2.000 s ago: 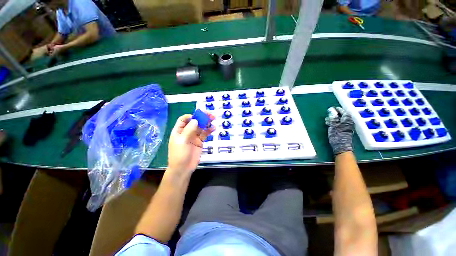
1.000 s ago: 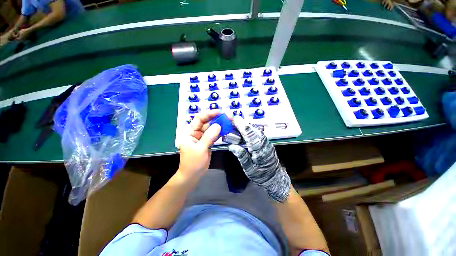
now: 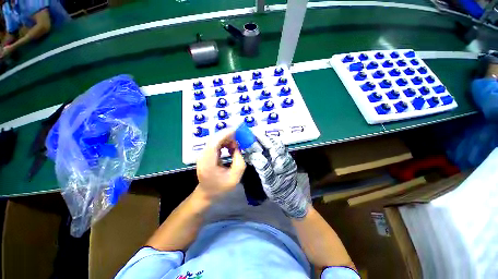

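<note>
A blue sleeve is held between my two hands over the near edge of the white foam tray. My gloved right hand grips it from the right and below. My bare left hand is slightly blurred, its thumb and fingers curled at the sleeve's left side; whether it still touches the sleeve is unclear. Whether a motor sits inside is hidden. Sleeved motors stand in rows in the tray. Bare silver motors lie in its near slots, partly behind my hands.
A crumpled plastic bag of blue sleeves lies left of the tray. A second foam tray with sleeved motors is at right. Two grey housings sit behind, near a white upright. Open cartons stand below. A person's arm shows at far right.
My right hand has come from the right tray's edge to the sleeve at my left hand. The sleeve has since turned more upright. The view has shifted, moving the trays left and up.
</note>
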